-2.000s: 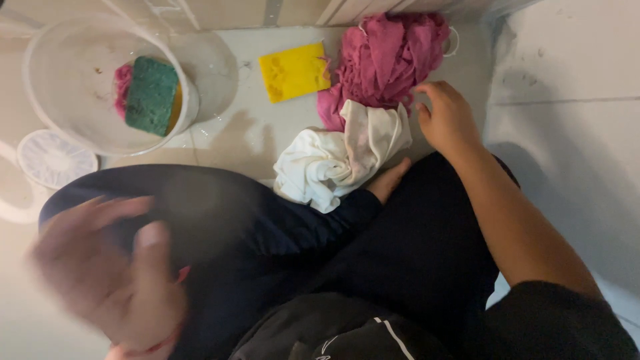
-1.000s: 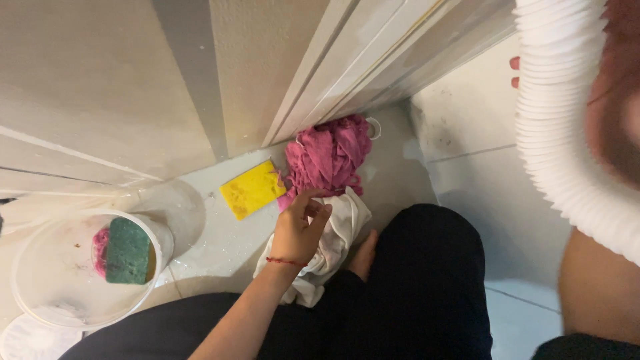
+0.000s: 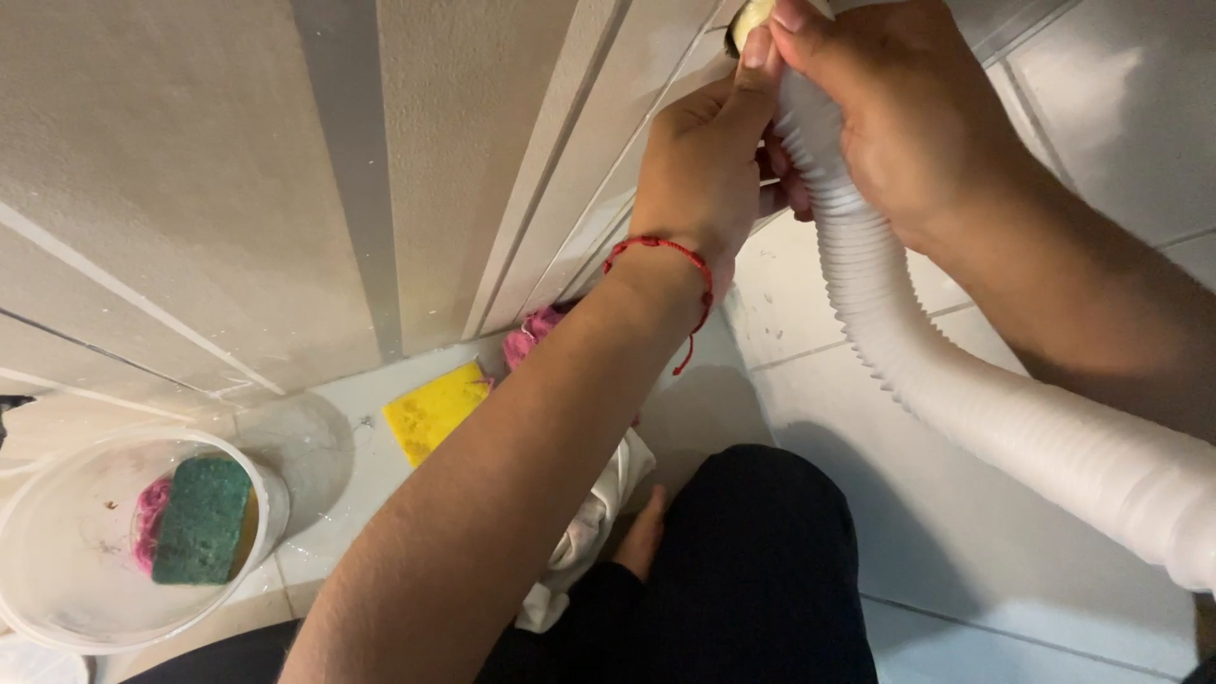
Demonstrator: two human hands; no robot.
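Note:
A white corrugated plastic hose (image 3: pixel 874 294) runs from the wall at the top down to the right edge. My left hand (image 3: pixel 708 161), with a red cord bracelet at the wrist, grips the hose's upper end from the left. From the right, my right hand (image 3: pixel 893 114) is wrapped around the same end. Between the thumbs shows a pale yellowish round fitting (image 3: pixel 750 24) beside a dark opening in the wall; how the hose meets it is hidden by the fingers.
A clear plastic tub (image 3: pixel 57 608) at lower left holds a green scouring sponge (image 3: pixel 202 521) and something pink. A yellow sponge (image 3: pixel 437 408), a pink cloth (image 3: pixel 537 332) and a white cloth (image 3: pixel 594 503) lie on the tiled floor, partly behind my left forearm. A tiled wall (image 3: pixel 190 171) rises at left.
My left hand has moved from above the cloths up to the hose end. The hose, at the right edge one second ago, now reaches the wall in both hands. The view has shifted.

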